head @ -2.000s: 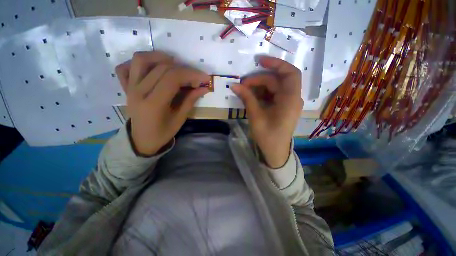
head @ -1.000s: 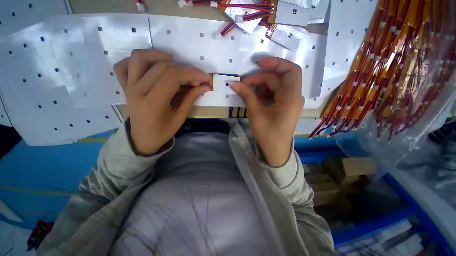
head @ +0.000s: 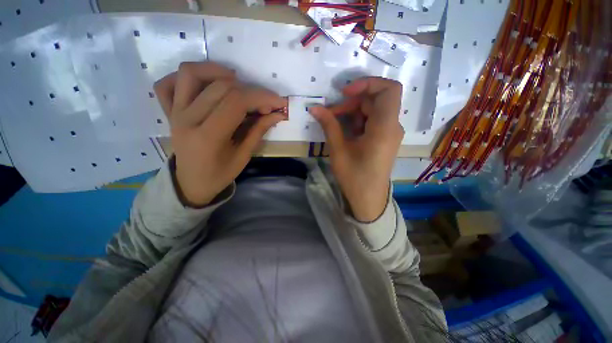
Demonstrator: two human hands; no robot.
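Note:
My left hand pinches the orange end of a small flex circuit between thumb and forefinger. A white adhesive pad with a dark square mark lies over the rest of the piece. My right hand pinches the pad's right end between thumb and forefinger. The piece is held level over the white adhesive sheet with dark squares. Its underside and most of its wires are hidden by my fingers.
Labelled units with red wires lie beyond my hands. A stock of orange units with red wires lies at right, by a clear plastic bag. More dotted sheet is at left. A blue frame and cardboard box are below right.
My right fingertips have shifted slightly on the pad, with the thumb nearer its dark mark. The sheets appear slightly higher in view. Both hands keep their pinch.

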